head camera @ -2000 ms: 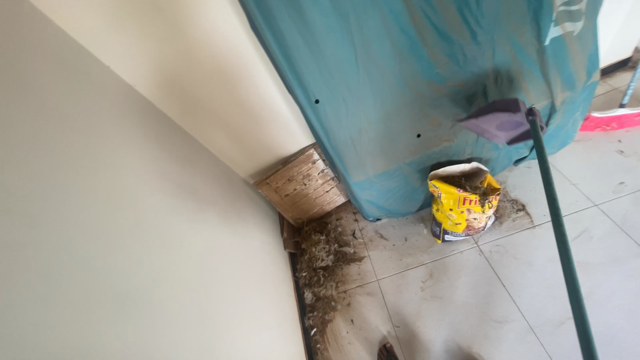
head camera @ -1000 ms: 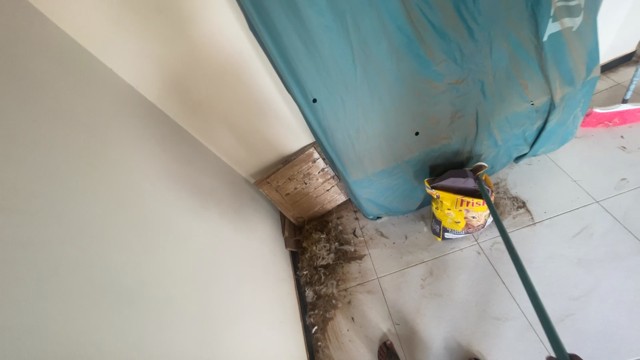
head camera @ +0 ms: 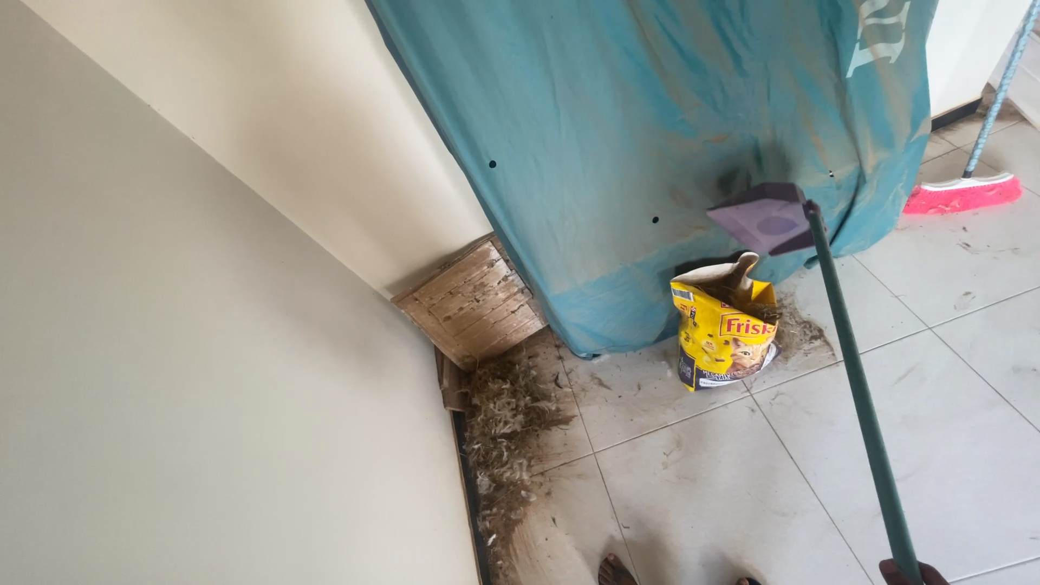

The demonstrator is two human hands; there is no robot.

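At the bottom right edge, a hand that looks like my right hand [head camera: 912,572] grips the green handle [head camera: 863,390] of a long-handled dustpan. The purple dustpan [head camera: 764,219] is raised just above a yellow Friskies bag [head camera: 723,333], in front of the teal cover. The bag stands open-topped on the tiles with dry debris inside. Against the wall at its left lies a heap of feathery brown debris [head camera: 508,422]. My left hand is not in view.
A stained wooden board [head camera: 475,305] leans in the corner beside the hanging teal cover [head camera: 601,162]. A broom with pink bristles [head camera: 963,195] stands at the right. Loose debris [head camera: 804,333] lies by the bag. Two feet show at the bottom edge.
A second ago the dustpan was down at the bag's mouth; now it is lifted above the bag. It was also raised two seconds ago.
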